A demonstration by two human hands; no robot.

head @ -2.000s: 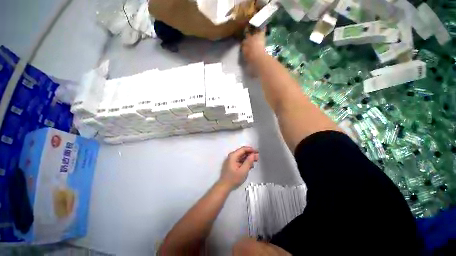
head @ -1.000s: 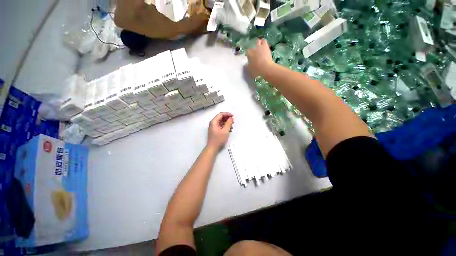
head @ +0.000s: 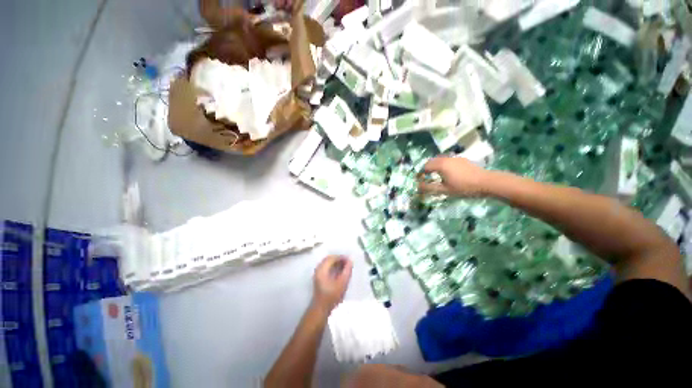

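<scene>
Many small pale green bottles [head: 485,235] with black caps lie heaped from the middle to the right. My right hand [head: 448,176] is on the heap's near-left part, fingers bent down among the bottles; whether it grips one is unclear. My left hand [head: 332,276] is curled above the table, between the stack and the strips; what is inside its fingers is hidden. Flat white strips [head: 360,331] lie side by side just below my left hand. White cartons [head: 220,246] stand in a neat stack at the left.
Loose white and green cartons [head: 425,68] lie on the heap's far side. A brown carton or bag [head: 186,114] holds white boxes. A blue-and-white box [head: 114,341] and dark-blue packs [head: 19,303] are at left. A blue cloth [head: 455,333] edges the heap. Another person's arm shows at the top.
The view has shifted, showing more of the brown carton and loose cartons. My right hand has moved further into the bottle heap. My left hand remains curled near the strips.
</scene>
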